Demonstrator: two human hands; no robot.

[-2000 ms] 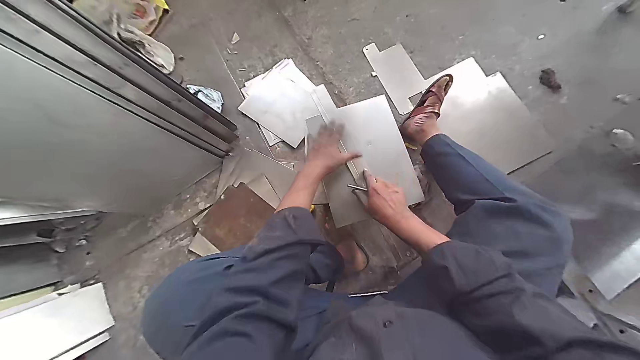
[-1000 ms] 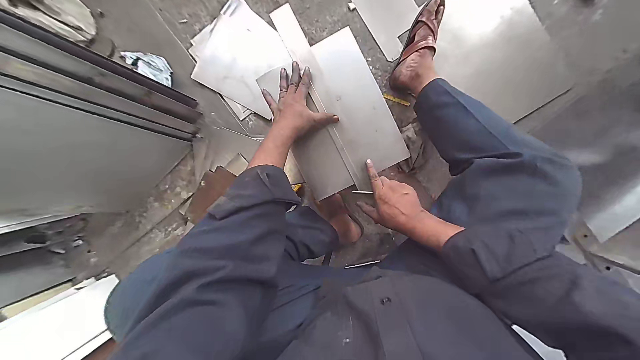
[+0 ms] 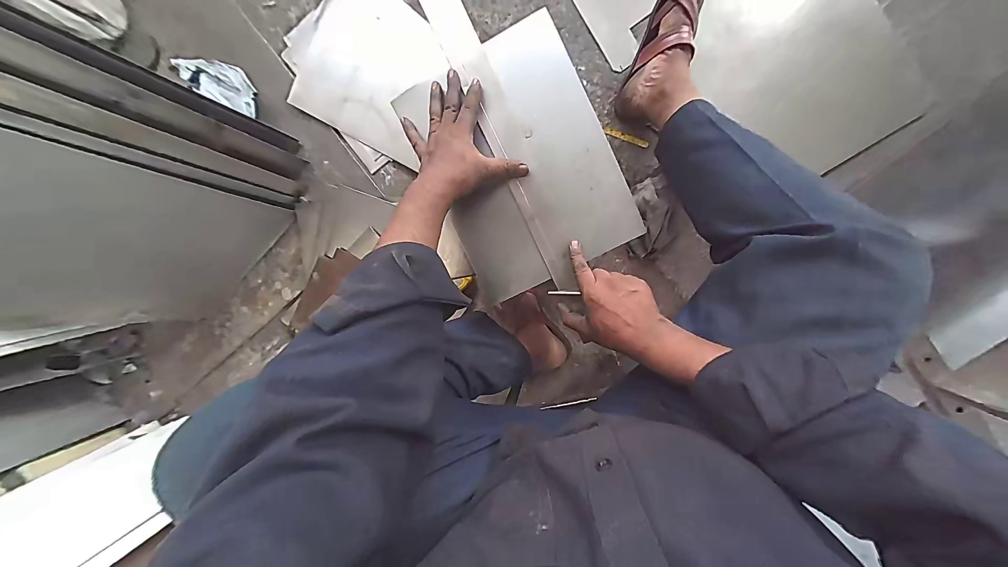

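My left hand (image 3: 461, 153) lies with spread fingers on a long, narrow metal strip (image 3: 512, 181), which rests across a grey sheet-metal piece (image 3: 567, 142). The thumb reaches over the strip's right side. Near the lower end of the strip, my right hand (image 3: 618, 307) points its index finger at the sheet's lower edge, and its other fingers are curled around a thin, pale rod (image 3: 564, 293), perhaps a scriber; most of it is hidden. A darker part of sheet metal (image 3: 504, 252) shows left of the strip.
More metal sheets (image 3: 370, 71) lie at the upper left, and a large one (image 3: 803, 79) at the upper right beside my sandalled foot (image 3: 657, 79). Large panels (image 3: 118, 228) stand at the left. A crumpled plastic wrapper (image 3: 216, 83) and a yellow tape piece (image 3: 626, 137) lie on the floor.
The left hand, blurred over the sheet two seconds ago, now lies spread on the strip. The right hand has shifted to the sheet's lower end with its index finger extended. The view has moved closer.
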